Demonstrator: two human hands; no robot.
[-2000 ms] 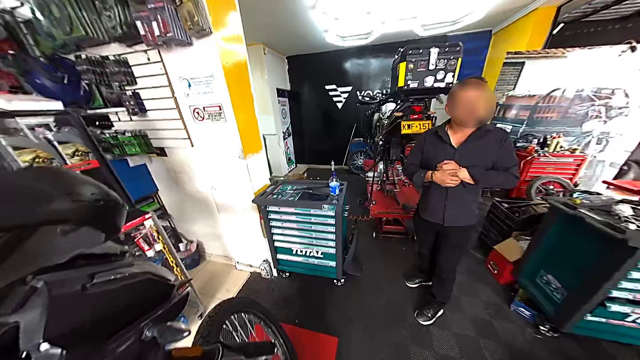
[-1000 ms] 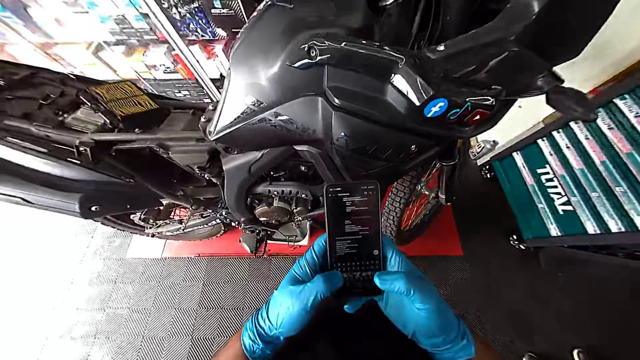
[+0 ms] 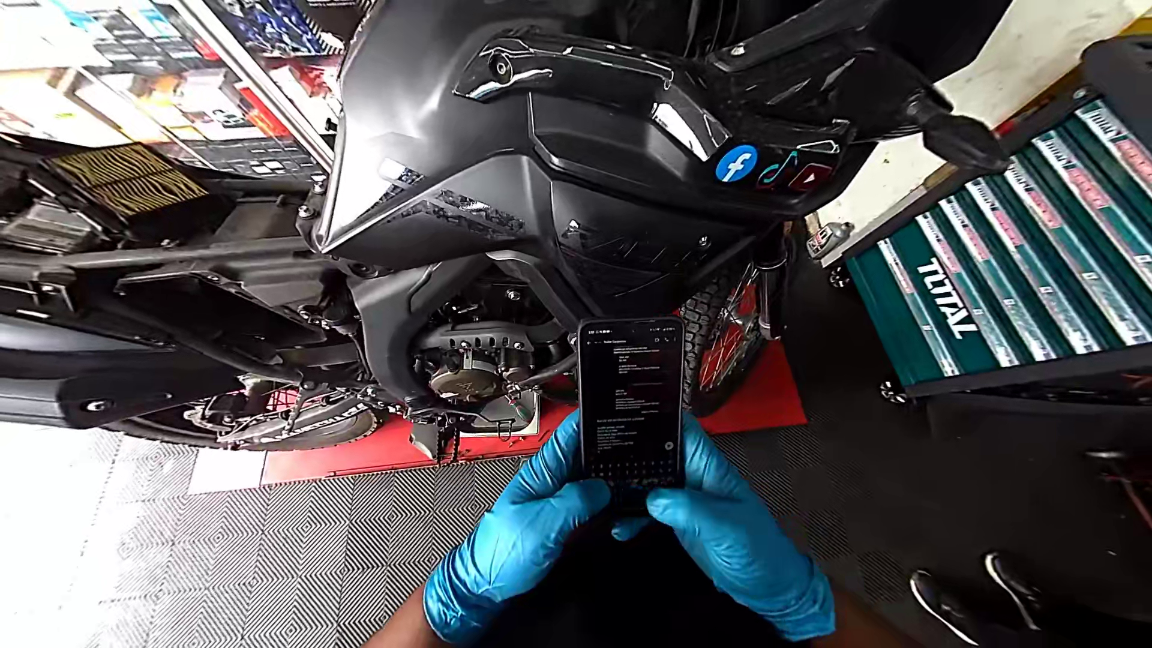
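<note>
A black smartphone point(image 3: 630, 405) is held upright between my two hands, its dark screen lit with small text and a keyboard. My left hand point(image 3: 522, 531), in a blue glove, grips the phone's left side, with the thumb at the lower edge of the screen. On the other side my right hand point(image 3: 738, 531), gloved the same, holds the phone with its thumb near the keyboard. Beyond the phone stands a black motorcycle point(image 3: 621, 135) with stickers on its side panel. Its engine cover point(image 3: 468, 378) shows left of the phone, and the front wheel point(image 3: 720, 342) is partly hidden behind it.
Under the motorcycle lies a red platform point(image 3: 765, 396) on a patterned grey floor point(image 3: 297, 558). A teal tool cabinet point(image 3: 1017, 297) with several drawers stands at the right. Shoes of a person point(image 3: 945, 603) show at the lower right. Shelves with boxed goods point(image 3: 180, 90) are at upper left.
The view has swung down from the shop and a standing person to the motorcycle and my hands. Between one second ago and now, both hands keep hold of the phone.
</note>
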